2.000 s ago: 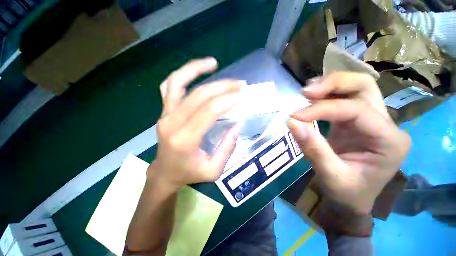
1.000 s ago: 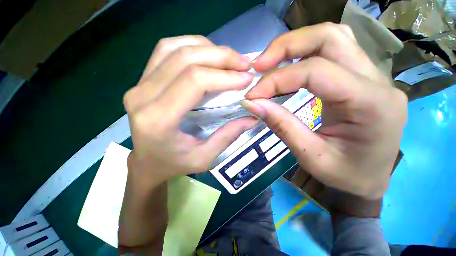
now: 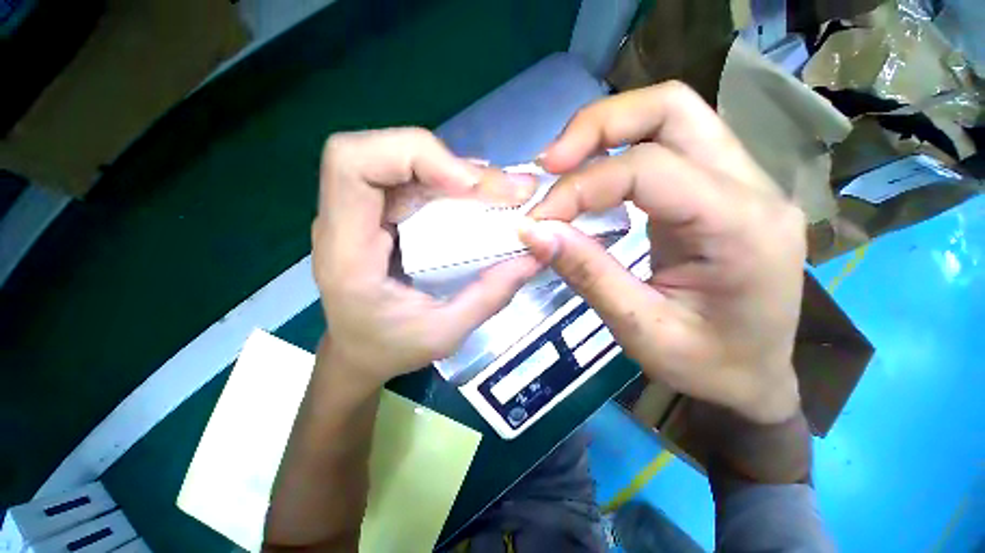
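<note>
A white carton (image 3: pixel 459 232) is held up over the digital scale (image 3: pixel 506 423). My left hand (image 3: pixel 378 254) is shut on the carton, fingers on top and thumb along its near lower side. My right hand (image 3: pixel 691 238) has thumb and index fingertips pinched together at the carton's near edge, close to the left fingertips. Any clear sticker between them is too small to make out. Two pale yellow sticker sheets, one at the left (image 3: pixel 243 432) and one partly behind my left forearm (image 3: pixel 423 464), lie on the dark green bench (image 3: pixel 151 448).
White cartons (image 3: pixel 67 518) with black bars stand at the lower left. An open brown box with crumpled paper (image 3: pixel 772 119) and a white carton (image 3: pixel 899 178) is at the upper right. Another brown box (image 3: pixel 837 351) is below the bench edge. A pale rail (image 3: pixel 205 346) curves along the bench.
The right hand has come in from the right to meet the carton's edge. Since one second ago both hands have shifted slightly and more of the carton's white face shows.
</note>
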